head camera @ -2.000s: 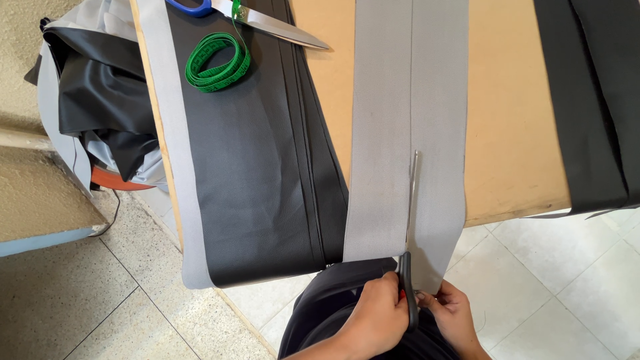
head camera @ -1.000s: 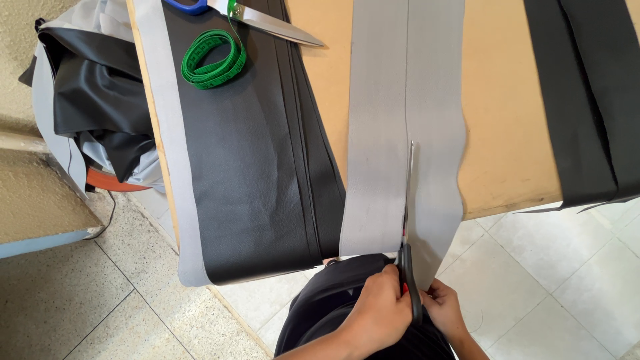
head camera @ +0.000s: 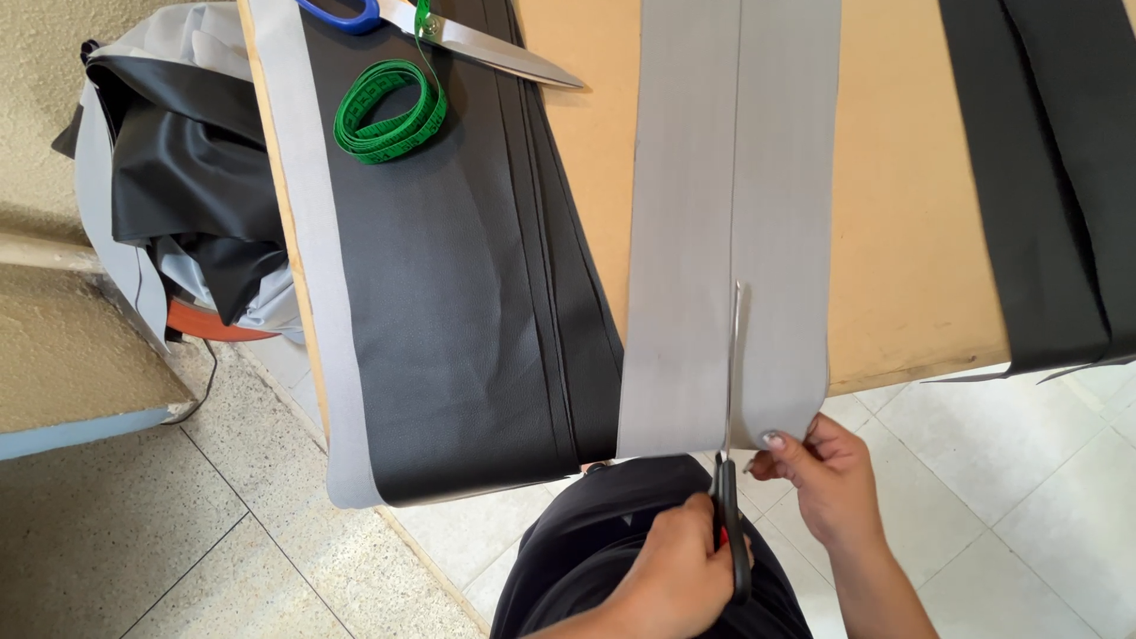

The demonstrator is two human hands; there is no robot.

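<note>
My left hand point(head camera: 679, 559) grips the black handles of a pair of scissors point(head camera: 731, 532) at the table's front edge. Their long blades point away from me along a dark line on a grey strip of material point(head camera: 679, 266), one blade showing on top. My right hand point(head camera: 830, 475) pinches the strip's near right corner between thumb and fingers. To the left lie layered black leather-like strips point(head camera: 435, 311) with a pale grey border. On them rest a coiled green tape measure point(head camera: 390, 146) and blue-handled scissors point(head camera: 497, 58).
More black strips point(head camera: 1047, 222) hang over the tan table's point(head camera: 914, 266) edge at the right. At the left, black and grey material point(head camera: 191, 169) is heaped in an orange-rimmed container point(head camera: 217, 321) beside a wall. A cable runs along the tiled floor there.
My right hand has moved up to the strip's near right corner, which hung lower in its fingers before. My left hand stays on the scissors.
</note>
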